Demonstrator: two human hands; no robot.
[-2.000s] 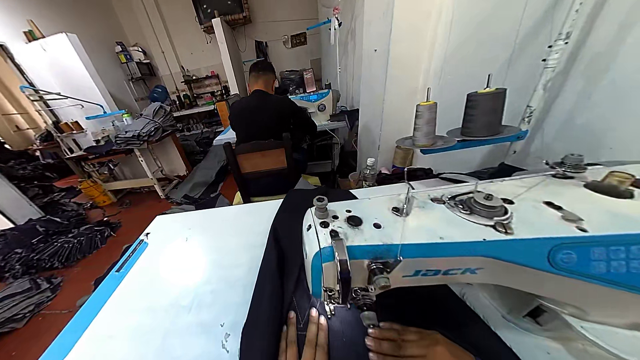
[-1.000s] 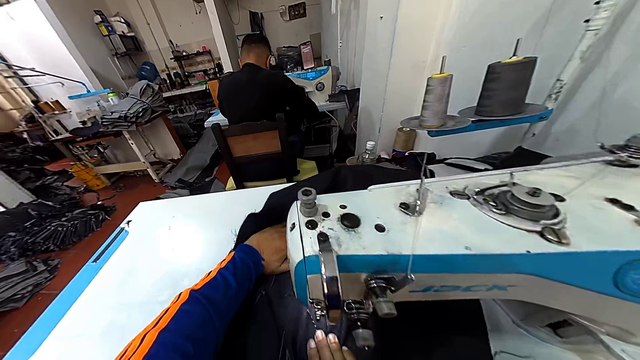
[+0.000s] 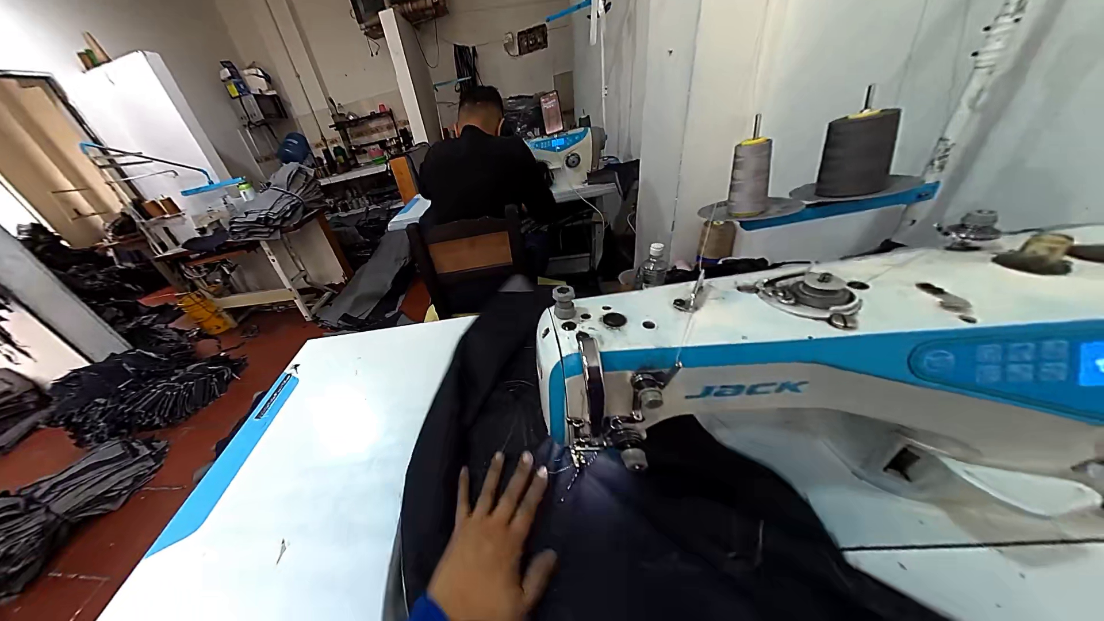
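Observation:
A white and blue Jack sewing machine (image 3: pixel 742 371) stands at the right, its needle and presser foot area (image 3: pixel 591 448) over dark cloth (image 3: pixel 655 535). The cloth runs under the machine head and up its left side, and a part lies to the right beneath the arm. My left hand (image 3: pixel 496 548) lies flat on the cloth, palm down, fingers apart, just left of and below the presser foot. A blue sleeve edge shows at its wrist. My right hand is out of view.
Thread cones (image 3: pixel 750 177) stand on a blue-armed holder behind the machine. The white tabletop (image 3: pixel 345 483) extends left. Ahead, a person in black (image 3: pixel 483 172) sits on a wooden chair (image 3: pixel 470 254) at another machine. Dark cloth piles (image 3: pixel 147 392) lie on the red floor.
My left arm, which reached up the machine's left side one second ago, has drawn back, and the hand lies flat on the cloth. The hand near the presser foot has left the view.

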